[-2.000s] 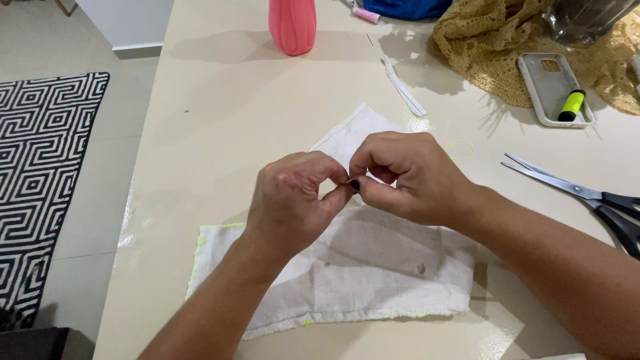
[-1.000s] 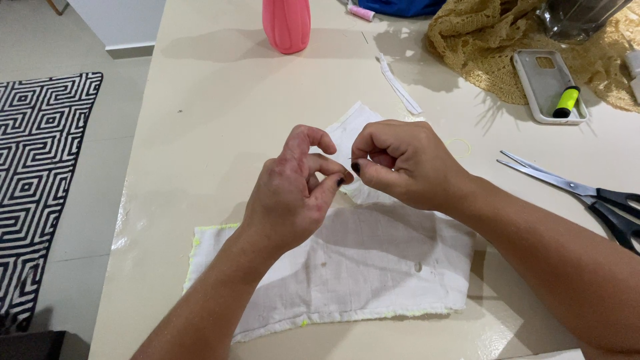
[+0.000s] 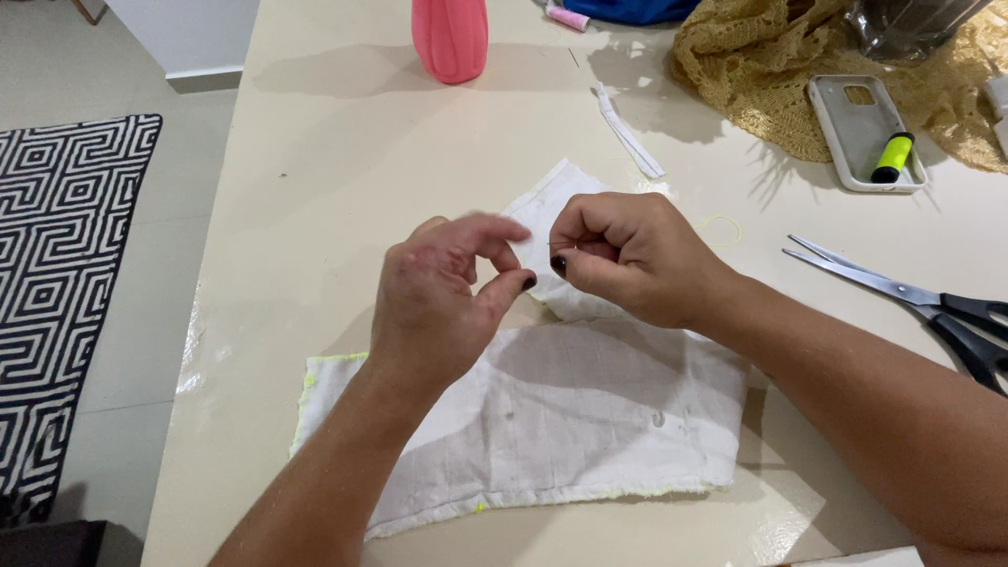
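My right hand [image 3: 642,260] pinches a sewing needle [image 3: 550,243], whose tip shows as a tiny point between thumb and forefinger. Just left of it is my left hand [image 3: 449,295], its thumb and fingers apart; no thing shows between them. Both hands are above a white cloth [image 3: 567,417] with neon-yellow stitching along its edges. A second white fabric part [image 3: 555,197] lies behind the hands; whether it joins the cloth cannot be told. A loop of yellow thread [image 3: 720,228] shows beside my right wrist.
Scissors [image 3: 906,293] lie partly spread at the right. Behind them a phone case [image 3: 862,134] holds a neon-yellow thread spool [image 3: 893,157], beside gold lace fabric [image 3: 732,79]. Farther back are a white strip [image 3: 628,130], a pink container [image 3: 450,39] and a pink thread spool [image 3: 568,18].
Two seconds ago my fingertips met over the cloth; now the hands are apart, with the left fingers spread. The cloth and scissors have stayed in place.
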